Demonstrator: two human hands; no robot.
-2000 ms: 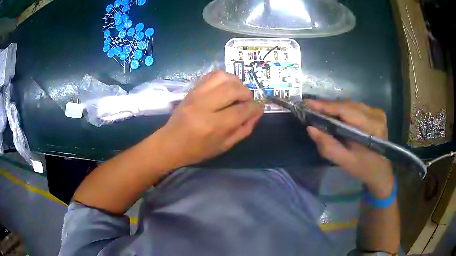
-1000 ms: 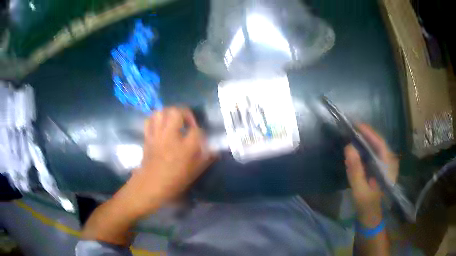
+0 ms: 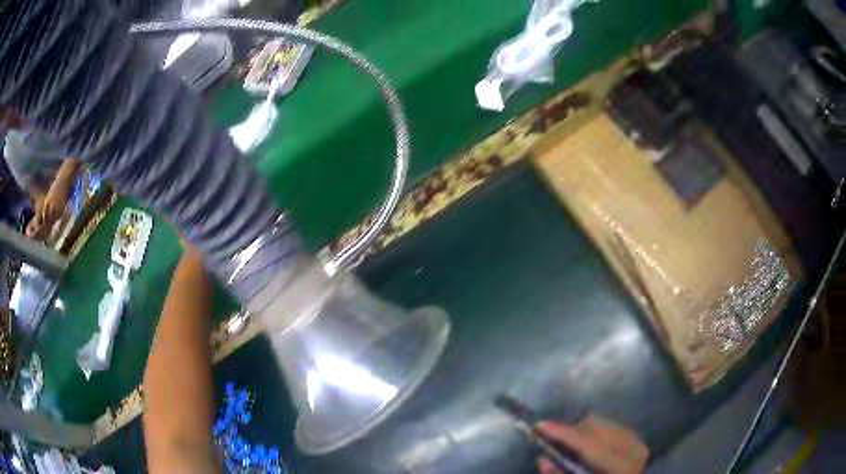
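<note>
My right hand [image 3: 603,444] is at the bottom edge, partly cut off, closed around the dark soldering iron [image 3: 555,444], whose tip points up and left over the dark green mat [image 3: 492,250]. My left forearm [image 3: 176,370] reaches up at the left towards the green conveyor; its hand is hidden behind the grey ribbed duct [image 3: 176,148]. Open white housings lie on the conveyor, one at the left [image 3: 134,239] with a bagged cord [image 3: 107,319], another at the top [image 3: 278,65]. Blue discs [image 3: 237,430] lie on the mat between my forearm and the clear hood.
The clear fume hood [image 3: 371,370] hangs over the mat, with a bent metal hose [image 3: 399,130] beside it. A cardboard tray [image 3: 612,204] holds silvery pieces [image 3: 751,296] at right. A bagged white cord [image 3: 533,51] lies on the conveyor. Another person's hand [image 3: 56,204] shows far left.
The view has swung up and left, bringing in the conveyor and duct. My left arm has reached forward and its hand is now hidden. The worked housing is no longer seen on the mat.
</note>
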